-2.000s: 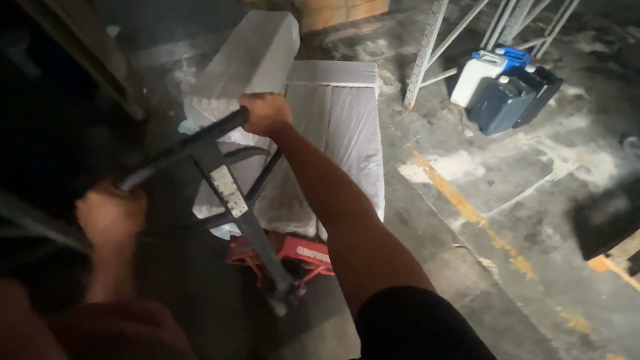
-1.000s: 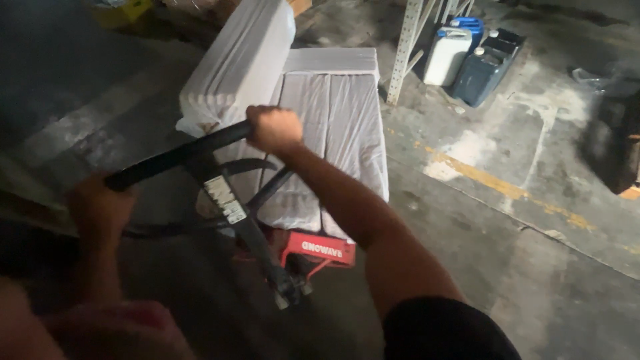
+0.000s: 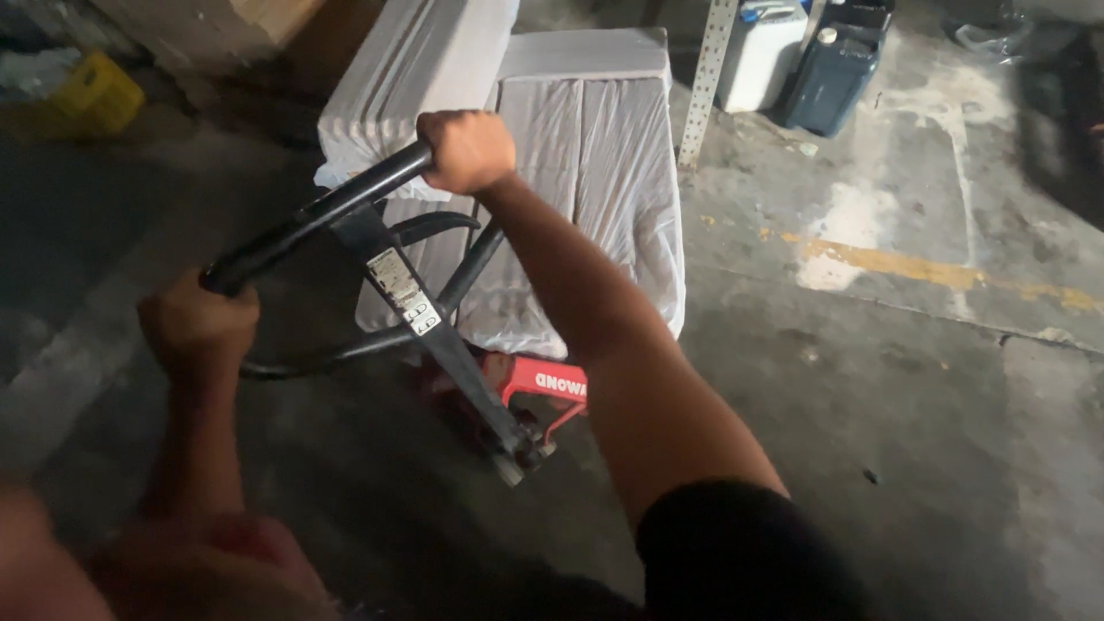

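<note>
My right hand (image 3: 468, 151) is closed around the upper right end of the black handle (image 3: 319, 217) of a pallet jack. Lower down, at the handle's left end, my left hand (image 3: 200, 321) grips the same bar. The jack's red steel body (image 3: 543, 379) shows below the load, partly behind my right forearm. Its black shaft bears a worn label, and a curved lever sits under the grip bar. Long white plastic-wrapped packages (image 3: 621, 172) lie side by side on the jack, and a further wrapped stack (image 3: 414, 78) rests on top at the left. The forks are hidden.
A perforated metal rack post (image 3: 707, 82) stands just right of the load. Beside it are a white jerrycan (image 3: 763, 56) and dark jerrycans (image 3: 832, 73). A yellow crate (image 3: 99, 95) lies at the far left. Worn yellow floor paint (image 3: 897, 263) runs across the concrete at right.
The view has shifted, and the yellow crate now shows more at left. The handle's left end appears lower relative to its right end. Both hands have stayed on the handle.
</note>
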